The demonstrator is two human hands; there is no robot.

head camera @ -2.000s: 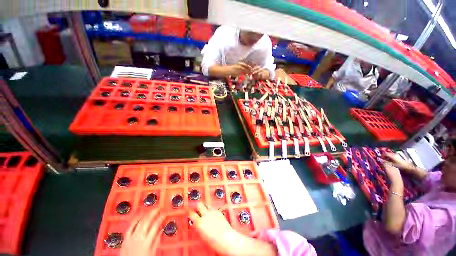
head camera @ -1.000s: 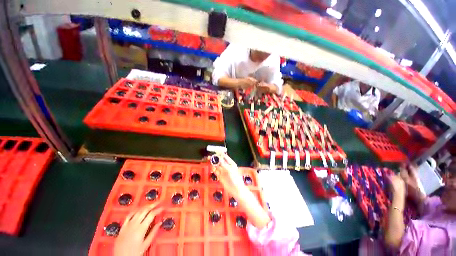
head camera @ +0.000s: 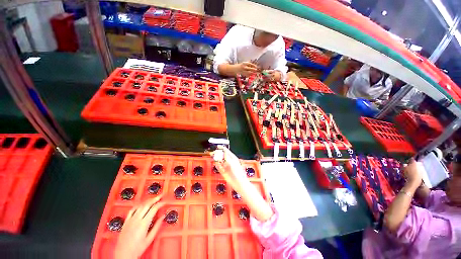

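A red-orange compartment tray point(head camera: 194, 218) lies in front of me, with round dark watch heads point(head camera: 172, 216) in many compartments. My left hand point(head camera: 139, 225) is over its left side, fingers spread, with nothing visible in it. My right hand point(head camera: 226, 161) reaches to the tray's far edge. Its fingertips pinch a small pale round thing point(head camera: 218, 155), which looks like a watch head; its face is unclear. Just behind it is a small device with a white label point(head camera: 219, 141) at the raised stand's front edge, partly hidden.
A raised red tray point(head camera: 162, 121) of watch heads stands behind. Strapped watches point(head camera: 283, 124) fill a tray behind right. Right are a paper sheet point(head camera: 289, 189), small red box point(head camera: 329, 174) and a co-worker in pink point(head camera: 412, 222). Another red tray point(head camera: 22, 177) lies left. Metal posts rise at left.
Over two seconds, my right hand has moved from the near tray's middle to its far edge, by the labelled device. My left hand stays over the tray's left side. The view has shifted slightly.
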